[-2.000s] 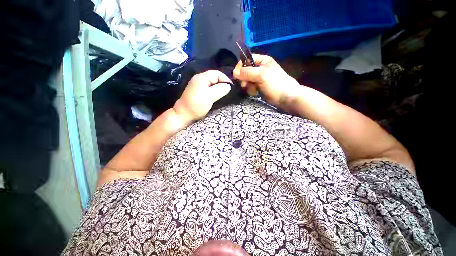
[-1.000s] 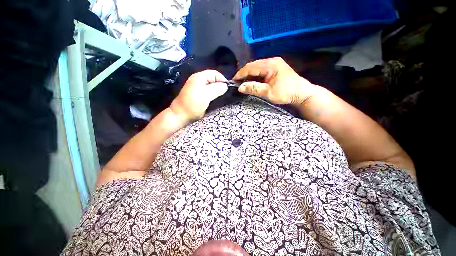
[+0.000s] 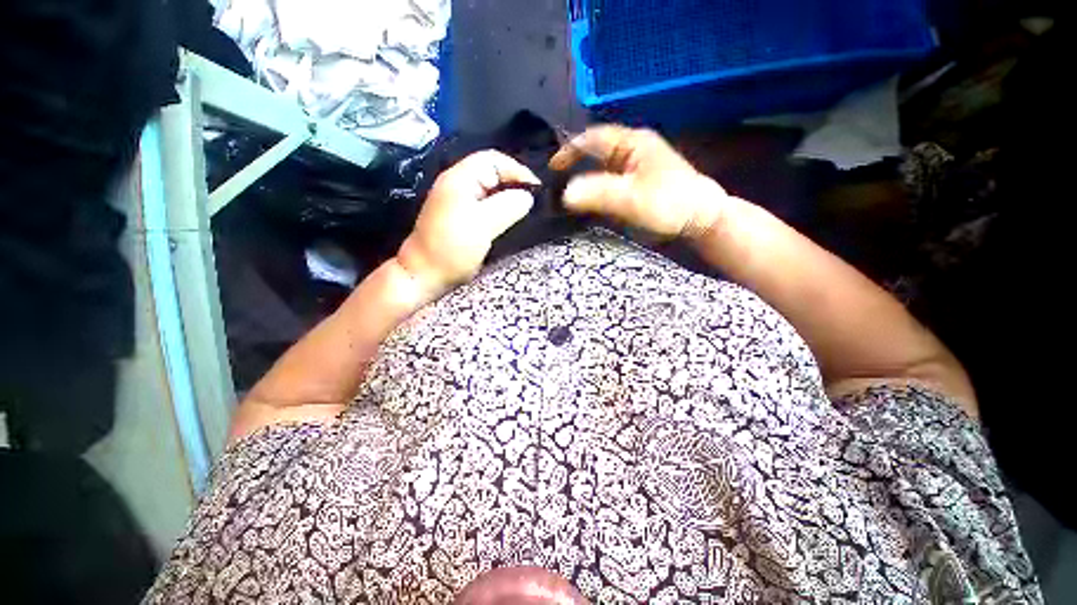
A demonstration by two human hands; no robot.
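Observation:
The black garment [image 3: 534, 227] lies over my lap and merges with the dark surroundings. My left hand [image 3: 478, 213] pinches its edge between thumb and forefinger. My right hand [image 3: 632, 183] is just to the right, its thumb and forefinger apart by a small gap. A small dark pointed tip shows by the right forefinger, probably the thread snips; the rest is hidden or too dark to tell. Loose threads are too fine to see.
A pale table with a blue-green frame [image 3: 173, 284] stands at left, with a pile of black garments [image 3: 71, 201] on it. A white cloth pile [image 3: 343, 59] lies beyond its corner. A blue plastic crate [image 3: 756, 53] is ahead at right, white cloth [image 3: 860, 128] below it.
The snips stood upright in my right hand, then both hands met at the cloth edge. Now my right hand has parted slightly from my left and its fingers have spread.

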